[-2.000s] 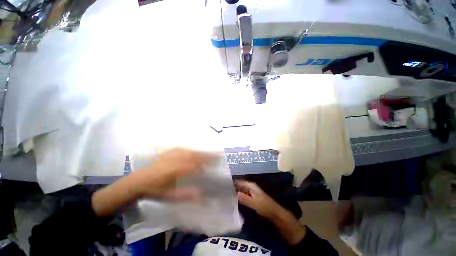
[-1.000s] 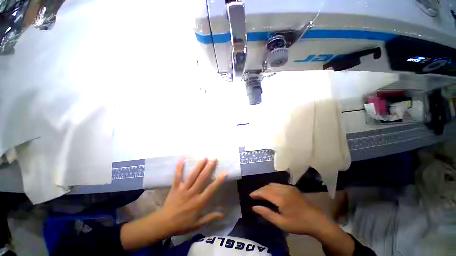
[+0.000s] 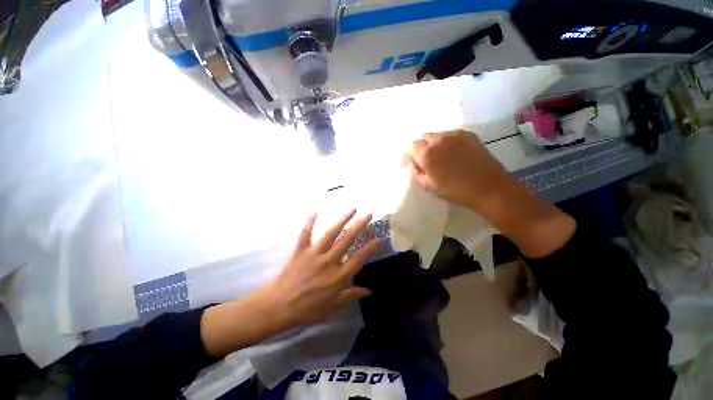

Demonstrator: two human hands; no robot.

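My left hand (image 3: 317, 273) is spread, palm down, over a white cut panel (image 3: 234, 280) at the table's front edge. The panel's upper part is lost in glare. My right hand (image 3: 453, 168) is closed on the cream cut panels (image 3: 422, 223) right of the needle area. Their pointed lower ends hang over the edge. The dark cylindrical attachment (image 3: 320, 131) hangs below the sewing machine head (image 3: 375, 39). The needle and presser foot cannot be made out.
Large white fabric pieces (image 3: 55, 234) lie at left and hang over the edge. A clear tray (image 3: 569, 121) with pink and white items stands right of the bed. The ruler (image 3: 163, 297) runs along the front edge. A pale fabric pile (image 3: 664, 234) is at lower right.
My right hand has moved up from below the edge and taken hold of the cream panels. My left hand stays spread on the white panel. The view has shifted right.
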